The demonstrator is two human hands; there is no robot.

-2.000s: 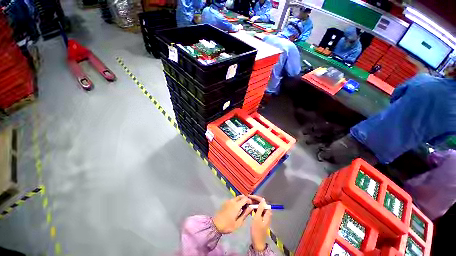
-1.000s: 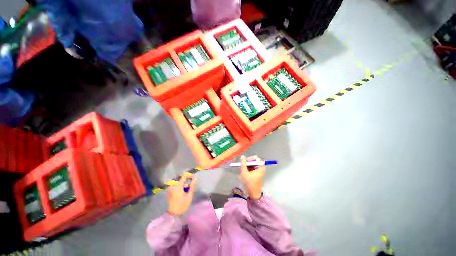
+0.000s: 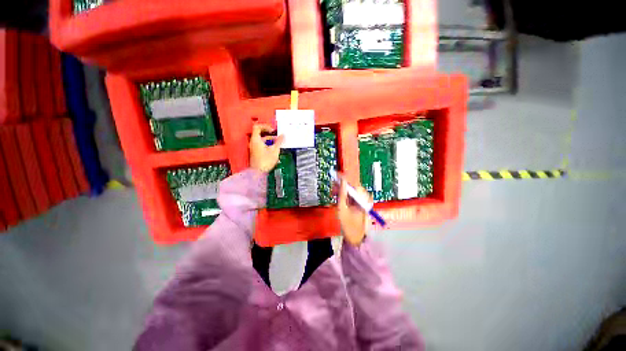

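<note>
My left hand point(image 3: 263, 149) holds a small white paper slip point(image 3: 296, 129) by its left edge, over the top of a foam tray pocket. A yellow strip point(image 3: 294, 100) sticks up from the slip's top edge. A small dark blue piece point(image 3: 270, 142), perhaps a pen cap, is in my left fingers. My right hand point(image 3: 353, 211) holds a white marker pen point(image 3: 358, 198), its blue end toward the lower right and its tip toward the upper left, apart from the slip. Below both hands is a green circuit board point(image 3: 280, 184) with a grey ribbed heatsink point(image 3: 307, 177) in the red-orange foam tray point(image 3: 288, 227).
More boards point(image 3: 405, 168) lie in pockets to the right and left. Higher foam trays point(image 3: 171, 35) stand at the back. Another red stack point(image 3: 34, 164) with a blue base point(image 3: 82, 130) is at far left. A grey metal frame point(image 3: 511, 55) is on the floor at the upper right.
The view has moved in over the tray stack. My hands are now above the front tray, and the white slip with its yellow strip shows in my left hand. The pen has tilted.
</note>
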